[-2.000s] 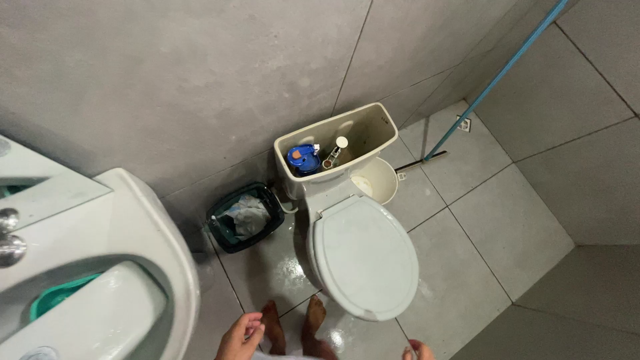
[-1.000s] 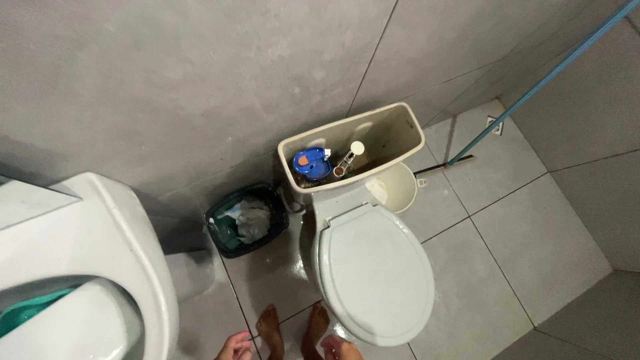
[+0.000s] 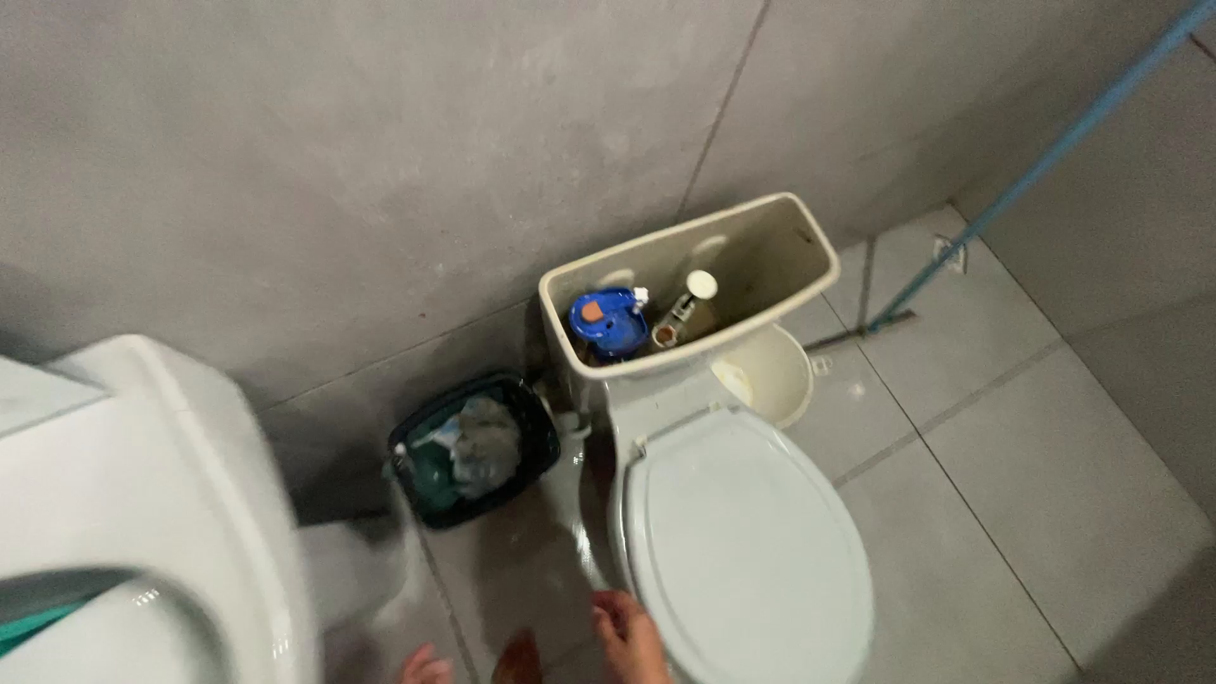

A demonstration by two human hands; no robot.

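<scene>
My right hand point(image 3: 631, 638) is at the bottom, beside the left edge of the closed toilet lid point(image 3: 755, 551), its fingers curled with no object visible in them; contact with the lid cannot be told. Only the fingertips of my left hand point(image 3: 427, 665) show at the bottom edge, with no object visible by them. The toilet tank point(image 3: 688, 224) stands without its cover. Inside it are a blue fill valve point(image 3: 613, 328) at the left and a flush valve with a white round top point(image 3: 701, 284).
A dark bin point(image 3: 543, 427) with crumpled waste stands left of the toilet. A white washbasin point(image 3: 190, 427) fills the lower left. Behind the toilet's right side is a cream dipper point(image 3: 793, 380). A blue-handled squeegee point(image 3: 1007, 195) leans across the upper right, above the tiled floor point(image 3: 997, 418).
My right hand has moved left, from the toilet's lower right two seconds ago to its left side. Less of my left hand is visible. The toilet tank's contents look unchanged.
</scene>
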